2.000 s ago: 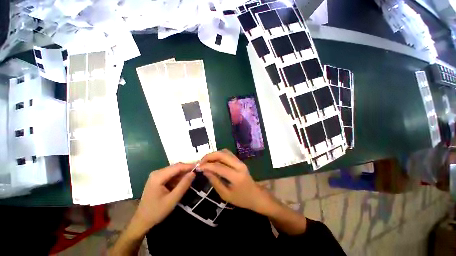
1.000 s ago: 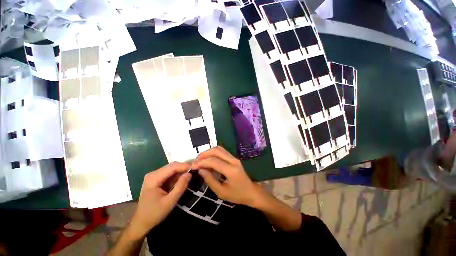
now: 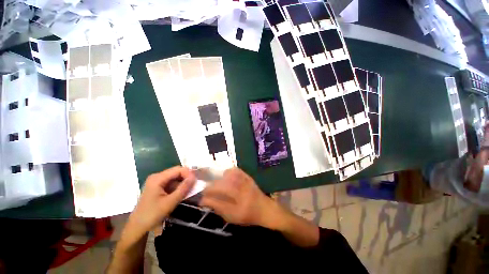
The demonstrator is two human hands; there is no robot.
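My left hand (image 3: pixel 162 195) pinches the white edge of a source sheet of black pieces (image 3: pixel 201 218), which hangs over the bench edge near my lap. My right hand (image 3: pixel 233 197) is blurred beside it on the right; its fingertips are unclear, and I cannot tell if it holds anything. Above my hands lies the receiving sheet (image 3: pixel 201 83), white with pale grey rectangles and two black pieces in its right column. Its lower end is partly hidden by my hands.
A smartphone (image 3: pixel 268 132) with a lit screen lies right of the receiving sheet. A fanned stack of black-square sheets (image 3: pixel 335 99) lies further right. A blank sheet stack (image 3: pixel 99 155) is at left. Crumpled waste liner (image 3: pixel 69 20) is at the back left. Part of another person's arm (image 3: pixel 474 171) shows at far right.
My hands have moved apart from their pinch together. A white flap now shows at my left fingertips, and the source sheet has shifted left and flattened. The phone's screen picture has changed.
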